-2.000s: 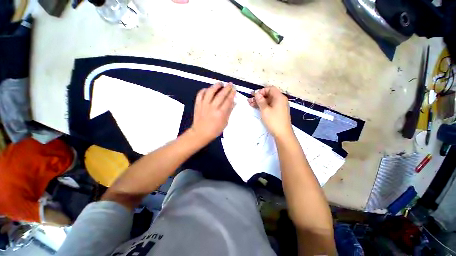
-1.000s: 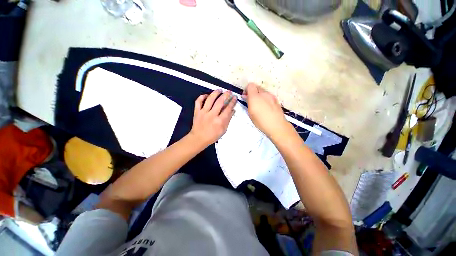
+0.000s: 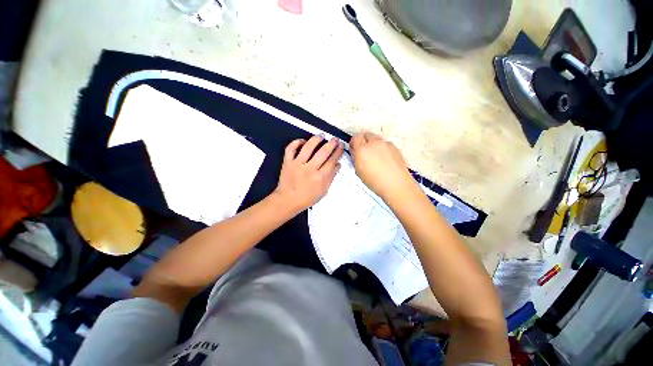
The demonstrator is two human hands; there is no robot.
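Observation:
A dark cloth panel lies flat with a long white tape along its curved far edge. A notched white piece lies on its left part; a larger white piece with faint markings lies right of centre, partly under my right forearm. My left hand rests palm down, fingertips on the tape, fingers slightly apart. My right hand is just right of it, fingers drawn together at the tape; whether they pinch a needle or thread is hidden. A grey-blue patch shows at the panel's right end.
A green-handled brush-like tool and a large grey pad lie beyond the panel. A steam iron stands far right. Long dark shears and a red tool lie nearer. A round yellow stool is at lower left.
The view has shifted, showing more of the pad and iron. My right hand has turned from an open-sided pinch to knuckles up beside my left hand. My left hand stays on the tape.

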